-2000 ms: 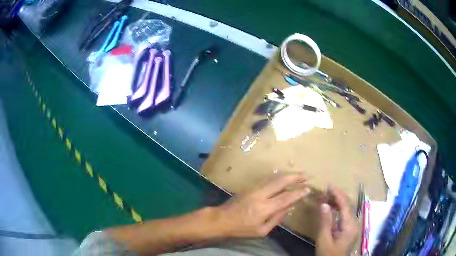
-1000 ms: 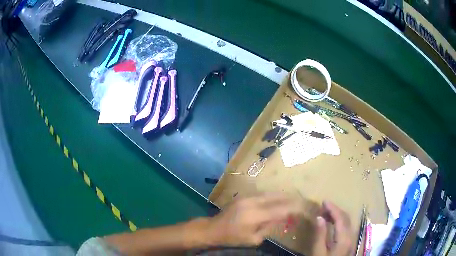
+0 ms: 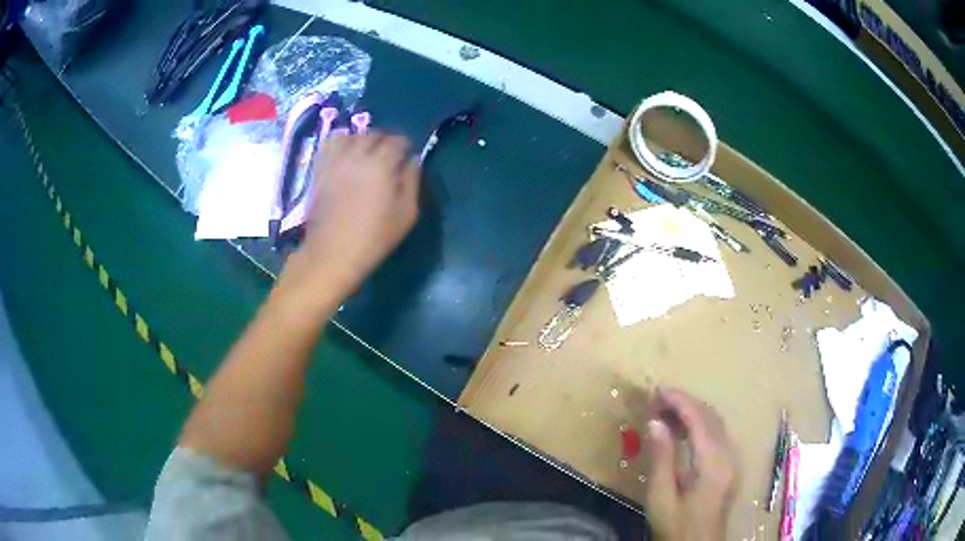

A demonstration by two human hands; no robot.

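My left hand [image 3: 365, 201] is over the row of pink-and-black handles [image 3: 302, 174] on the dark bench, left of the tray. It covers part of the row, and its fingertips are hidden, so any grip cannot be told. My right hand [image 3: 688, 465] is low over the front of the cardboard tray [image 3: 571, 423], fingers curled; whether it holds something small cannot be told. A small red piece [image 3: 631, 443] lies in the tray just left of it.
A thin dark handle part [image 3: 448, 131] lies right of my left hand. Turquoise handles [image 3: 235, 74] and a crumpled plastic bag [image 3: 312, 76] lie at upper left. The tray holds a tape roll [image 3: 672, 135], slim tools [image 3: 741, 211], and a blue electric screwdriver [image 3: 873, 407] at its right.
My left hand has moved from beside my right hand, up and left to the pink-and-black handles. My right hand stays over the tray. The red piece in the tray now shows clearly.
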